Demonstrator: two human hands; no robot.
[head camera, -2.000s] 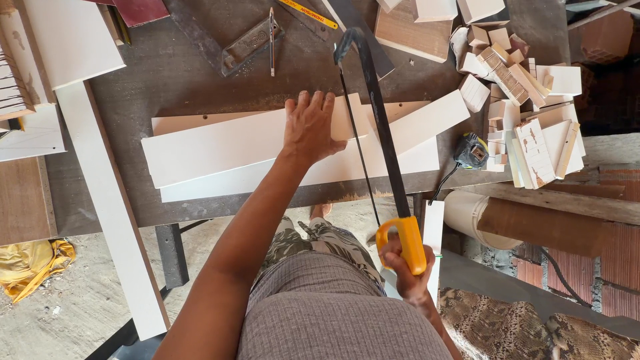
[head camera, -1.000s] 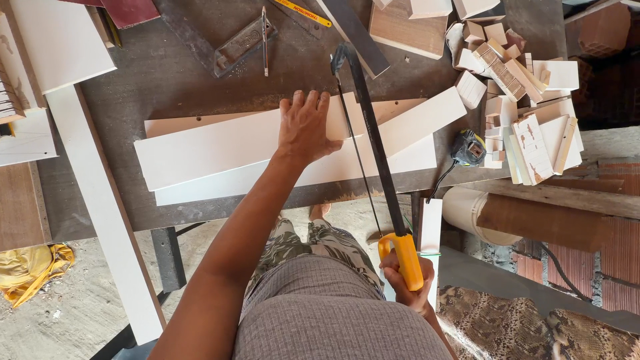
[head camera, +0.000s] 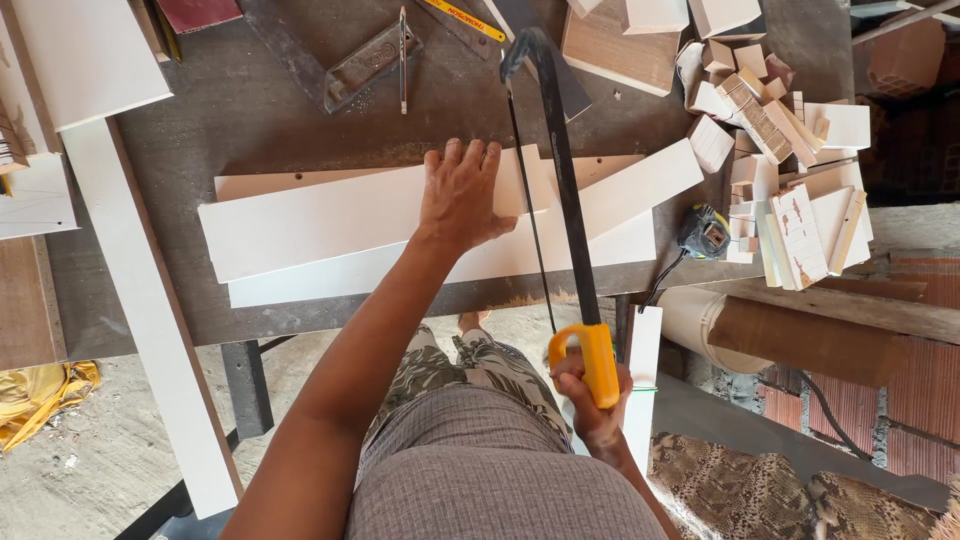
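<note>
My right hand (head camera: 592, 390) is closed around the yellow handle of a hacksaw (head camera: 570, 187), below the table's near edge. The saw's black frame points away from me, and its thin blade crosses the white board (head camera: 315, 214) near that board's right end. On the same board, just left of the blade, my left hand (head camera: 461, 191) presses down with its fingers spread and the thumb toward the saw. Under it lie another white board (head camera: 337, 281), a slanting white board (head camera: 645, 187) and a strip with small holes (head camera: 259, 184). Whether the blade sits in a cut is hard to tell.
Cut wood blocks (head camera: 772, 127) are heaped at the right, beside a tape measure (head camera: 703, 231). A pencil (head camera: 403, 60), a dark metal tool (head camera: 364, 67) and a yellow saw blade (head camera: 469, 19) lie at the back. A long white board (head camera: 150, 300) overhangs the table's near edge (head camera: 300, 319) at left.
The hacksaw and my right hand have shifted slightly between frames, with the handle still gripped. My left hand stays on the white board.
</note>
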